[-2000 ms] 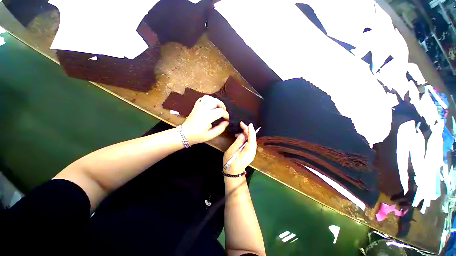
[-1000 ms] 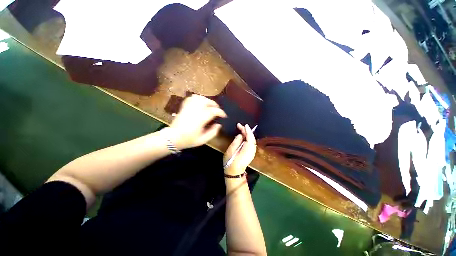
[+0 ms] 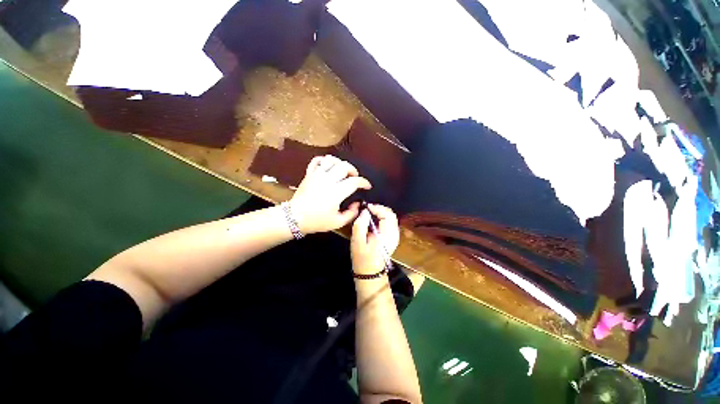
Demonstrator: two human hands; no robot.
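My left hand [image 3: 325,196], with a metal bracelet, pinches the edge of a dark cut ply [image 3: 354,199] at the table's near edge. My right hand [image 3: 374,240], with a dark beaded bracelet, holds a thin pen-like tool [image 3: 377,237]; its tip points up and left at the ply between the hands. The exact contact point is too small to tell. A small red-brown cut-piece stack [image 3: 286,158] lies beyond my left hand. A thick black bundle [image 3: 481,177] with fanned red-brown edges lies right of my hands.
Large dark blocks with white paper [image 3: 150,47] stand at the far left, more white paper [image 3: 474,79] behind the bundle. White offcuts [image 3: 663,237] and a pink scrap [image 3: 615,324] lie to the right. The wooden table [image 3: 288,102] ends above a green floor. A round clear object [image 3: 610,388] is below the corner.
My left hand moved away to the left, then came back to the ply edge. My right hand turned the tool from pointing up-right to pointing up-left, towards the ply.
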